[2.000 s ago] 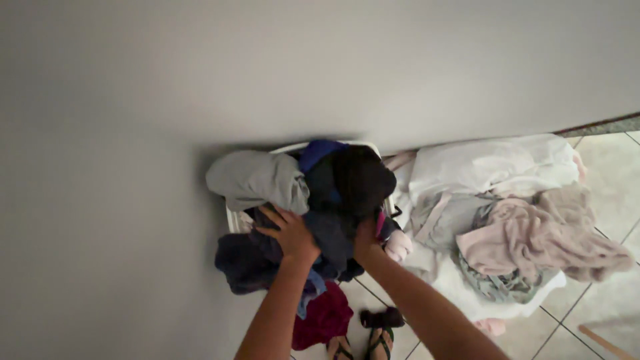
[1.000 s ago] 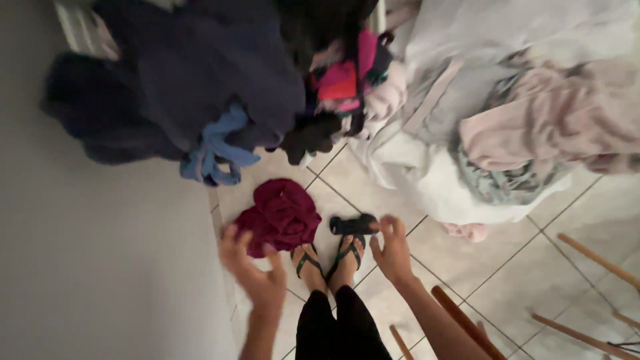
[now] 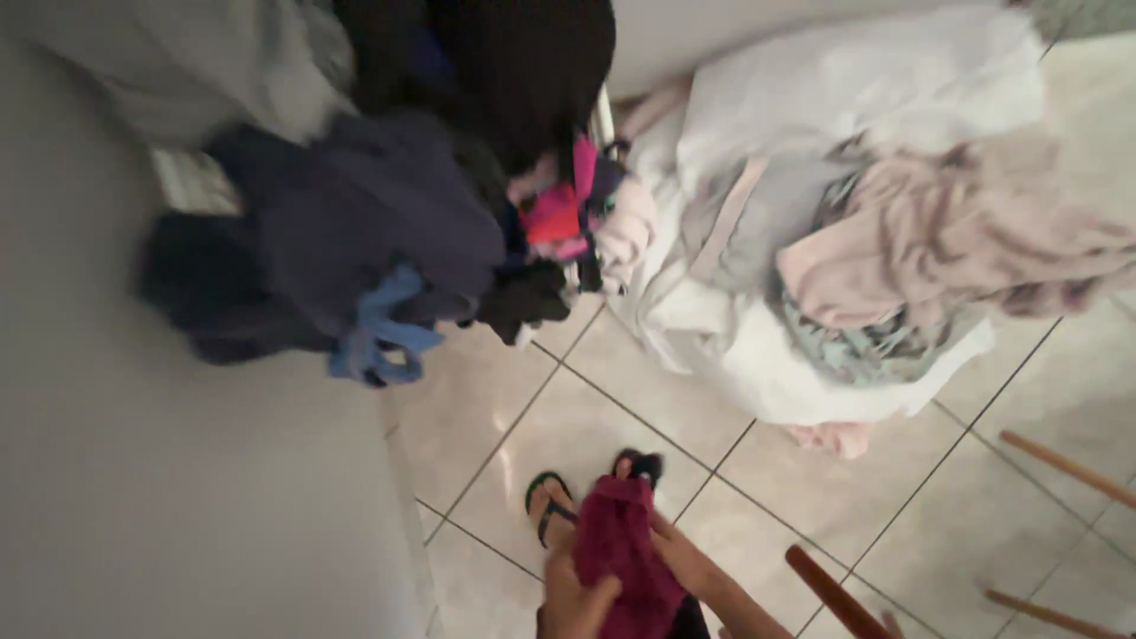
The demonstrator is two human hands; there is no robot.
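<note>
Between my two hands, low in the head view, hangs a maroon cloth over my feet. My left hand grips its left side; my right hand is on its right edge, fingers partly hidden behind it. At the upper left, a heaped basket shows only part of its white rim. Dark navy clothing, a light blue fabric strip, a grey garment and black clothing spill over it. Small pink and red pieces lie at its right side.
White cloths lie in a pile on the tiled floor at the right, with a pale pink garment on top. Wooden legs stick in at the lower right. A wall runs along the left. My feet wear flip-flops.
My hands left the clothes in the basket and came down toward my feet. The maroon cloth, on the floor one second ago, is now up in my hands. The view has shifted strongly.
</note>
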